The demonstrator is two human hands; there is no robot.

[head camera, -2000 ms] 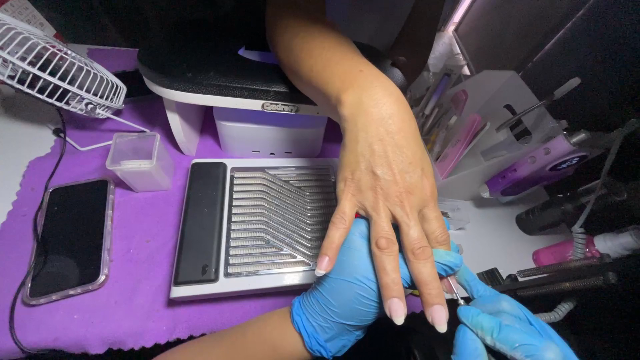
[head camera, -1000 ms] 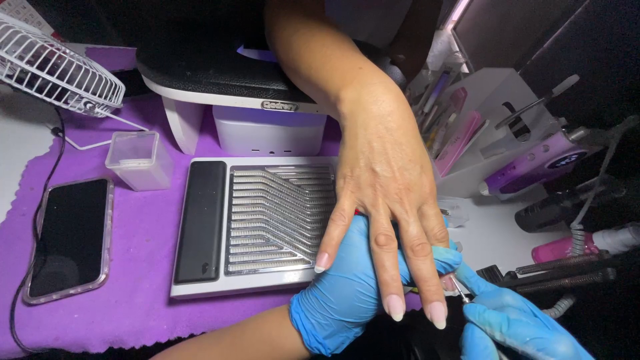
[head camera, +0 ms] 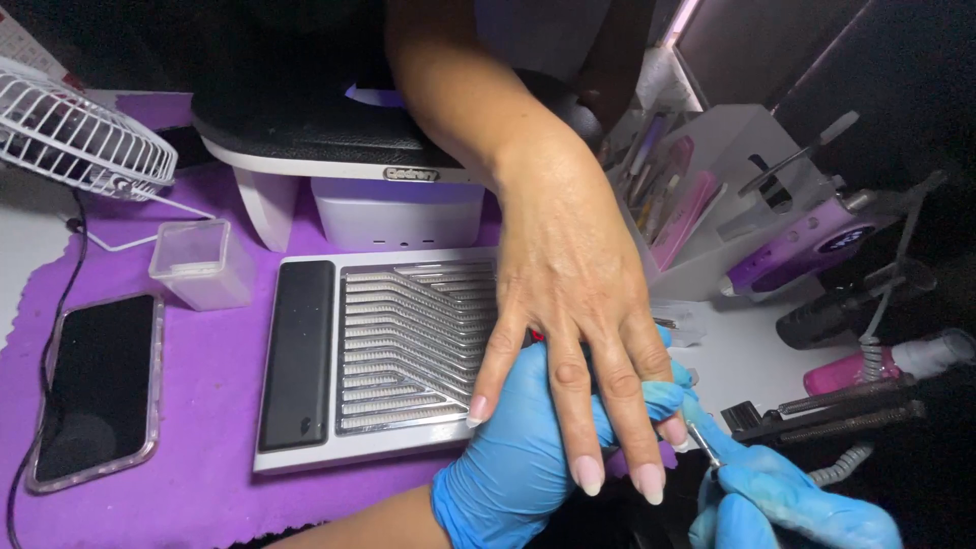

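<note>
Another person's hand (head camera: 576, 259), with long nails, reaches down from the top over a black padded armrest (head camera: 320, 126). My left hand (head camera: 526, 435), in a blue glove, is beneath it, its fingers around one of that hand's fingers (head camera: 648, 351) at the right. My right hand (head camera: 785, 488), also gloved, grips a thin metal-tipped tool (head camera: 703, 444). The tool's tip is close to the nail of the finger held by my left hand; whether they touch I cannot tell. The rest of the tool is hidden by my right hand.
A nail dust collector (head camera: 415, 347) lies on a purple cloth (head camera: 206, 404). To its left are a phone (head camera: 103, 385), a clear plastic container (head camera: 202, 263) and a white fan (head camera: 84, 133). At right stand a tool organizer (head camera: 732, 145), a purple handheld device (head camera: 801, 248) and a pink spray bottle (head camera: 854, 375).
</note>
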